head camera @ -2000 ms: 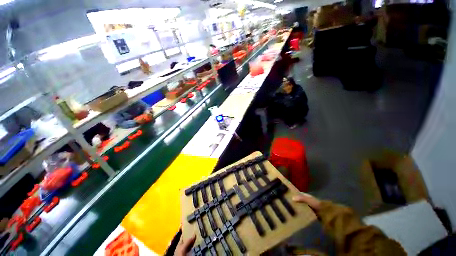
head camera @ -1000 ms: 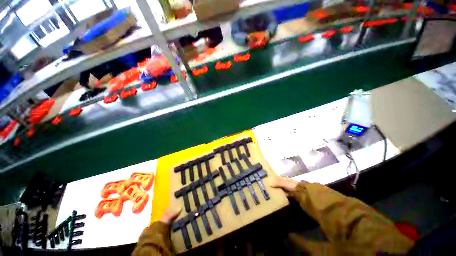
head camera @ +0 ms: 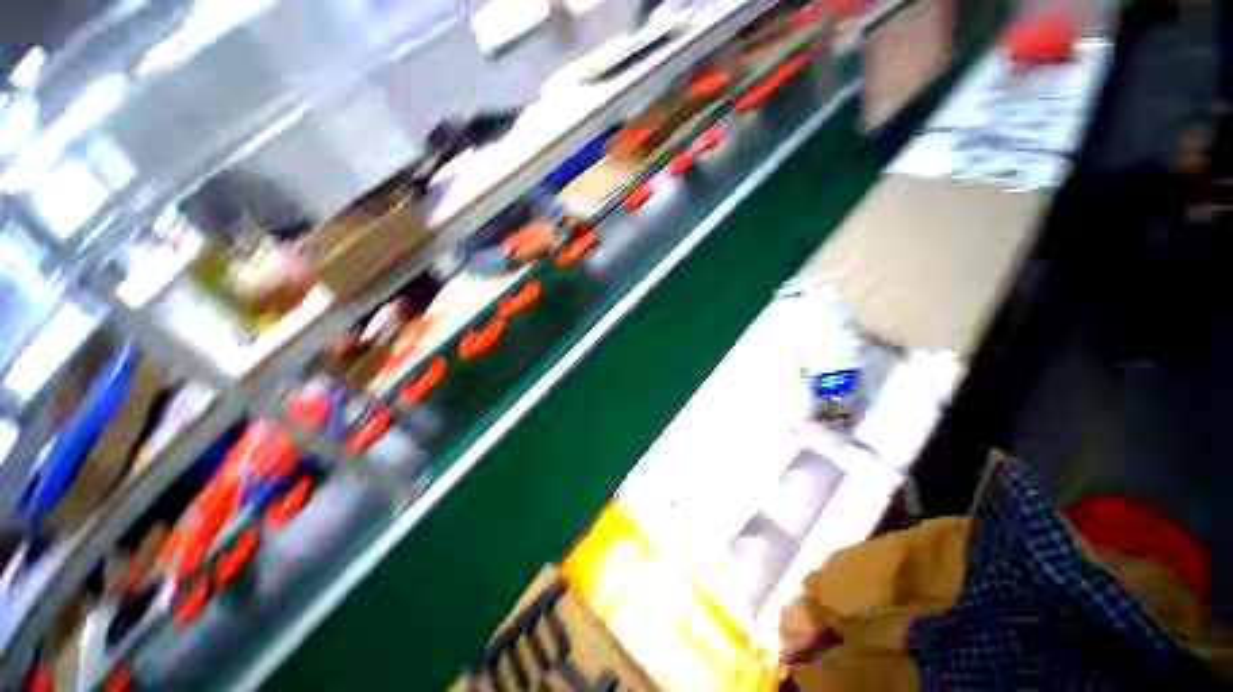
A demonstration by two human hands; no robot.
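The tan board [head camera: 595,652] is cut off by the bottom edge, left of centre, with a few black comb-like parts [head camera: 548,645] on it. The yellow sheet [head camera: 663,615] lies beside it to the right. My right hand [head camera: 807,635] is small and blurred at the bottom, below a brown sleeve. It is at the right side of the yellow sheet, apart from the visible part of the board. Its fingers are not clear. My left hand is out of the picture.
A device with a blue-lit display [head camera: 836,384] and grey-pictured paper [head camera: 801,487] are on the white bench. The green belt [head camera: 595,406] runs behind, with orange parts [head camera: 483,338] beyond. A red stool [head camera: 1143,541] is at right; dark checked cloth [head camera: 1034,588] is near my sleeve.
The view has swung right and tilted. The board has shifted down, mostly out of the picture. My right hand is now away from its visible part; my left hand has gone out of view.
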